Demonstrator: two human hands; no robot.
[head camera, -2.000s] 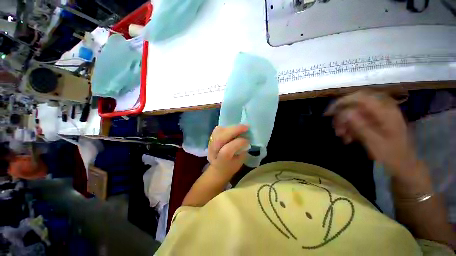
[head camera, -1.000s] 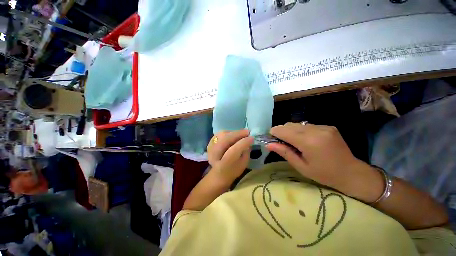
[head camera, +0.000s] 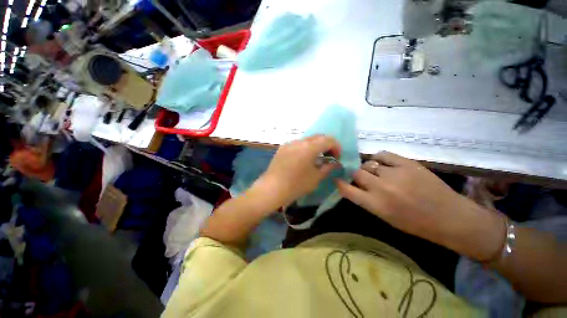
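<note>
The pale aqua fabric piece (head camera: 339, 124) stands up between my hands at the table's front edge, with a narrow paler strip hanging below in a loop. My left hand (head camera: 301, 168) is closed on the piece, its fingers bent over it. A small shiny metal bit shows at the left fingertips; I cannot tell what it is. My right hand (head camera: 404, 195) pinches the piece's right side with thumb and fingers. The fingers hide the middle of the piece.
The sewing machine's presser foot (head camera: 410, 59) and bed stand behind. Black-handled shears (head camera: 526, 77) and dark snips (head camera: 536, 113) lie at right by aqua fabric (head camera: 507, 31). A red basket (head camera: 229, 93) holds aqua pieces at left; another aqua piece (head camera: 283, 40) lies beside it.
The view has shifted, showing more of the machine and the shears. My left hand has risen and turned over the piece. The thin dark tool in my right hand a second ago no longer shows clearly there.
</note>
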